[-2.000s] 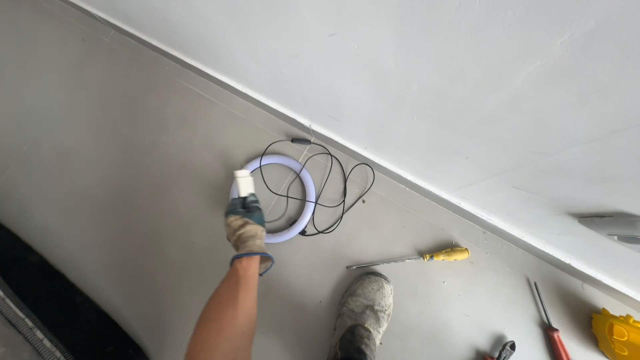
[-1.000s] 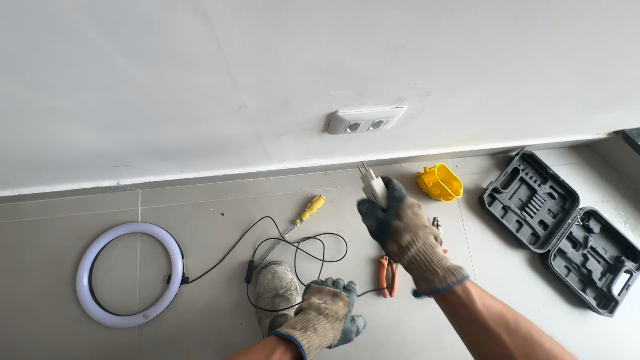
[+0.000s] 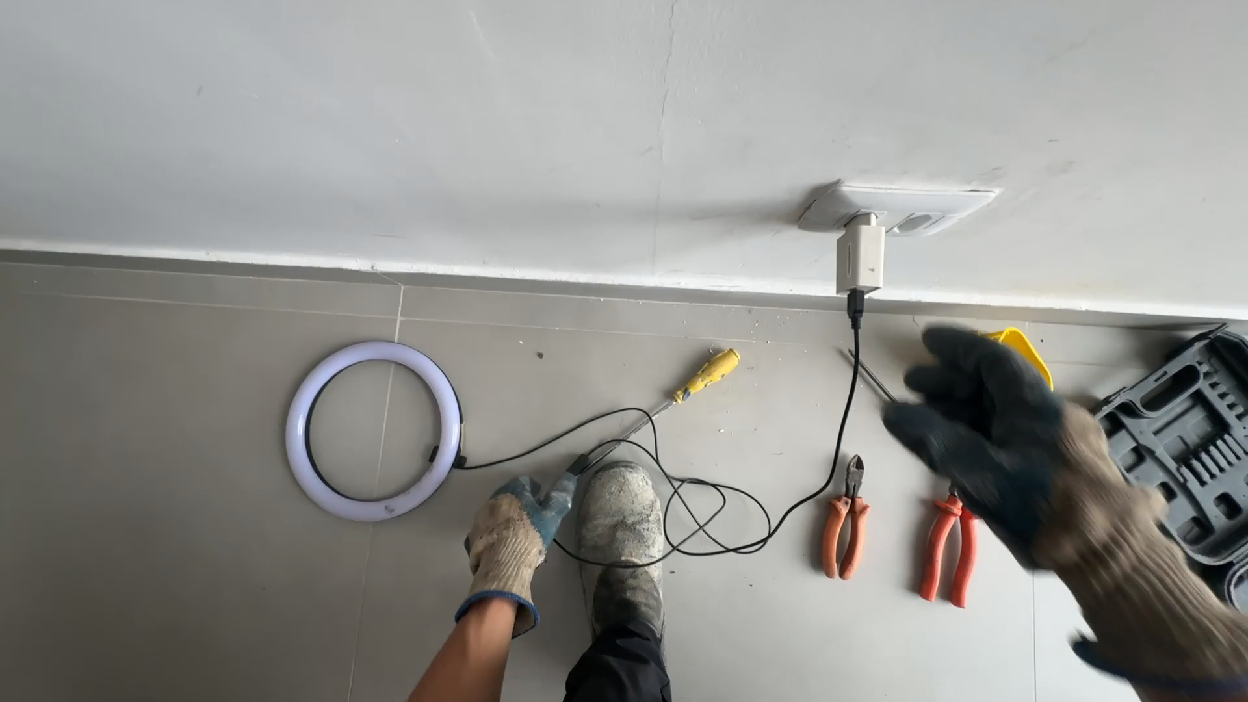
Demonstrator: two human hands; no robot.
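Note:
A white USB power adapter is plugged into the left socket of the wall outlet, with a black cable running down from it. The cable lies in loops on the floor and leads to a ring light at the left. My gloved left hand is at the cable beside my shoe, its fingers at a small dark inline part; how firmly they hold it cannot be told. My gloved right hand, blurred, is raised below and right of the adapter, fingers apart and holding nothing.
A yellow-handled screwdriver lies on the tiles near the wall. Orange-handled cutting pliers and red-handled pliers lie at the right. Behind my right hand are a yellow plastic object and another metal shaft; an open black tool case is farther right.
The adapter, in my right hand a second ago, is now in the wall outlet, and that hand has let go. My left hand has moved to the left side of my shoe.

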